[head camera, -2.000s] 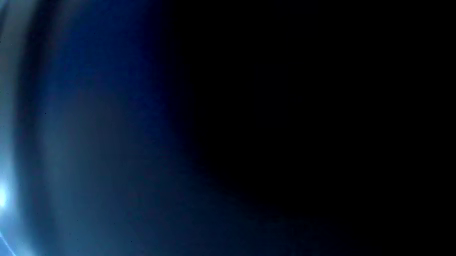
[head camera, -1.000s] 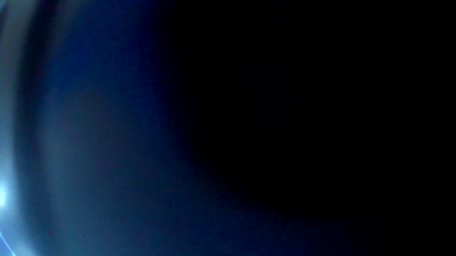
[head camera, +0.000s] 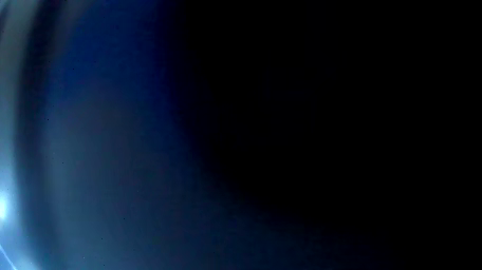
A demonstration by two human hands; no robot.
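The head view is almost wholly covered or unlit. A black area (head camera: 343, 116) fills the middle and right. A blurred surface, blue at the top (head camera: 111, 52) and grey-blue lower down (head camera: 116, 184), fills the left part. What it is I cannot tell. Neither my left hand nor my right hand can be seen, and no work piece can be made out.
A pale curved band (head camera: 8, 121) runs down the left rim, with a dark band (head camera: 30, 121) beside it. A small bright spot (head camera: 3, 208) and a thin light line show at the lower left. Nothing else can be made out.
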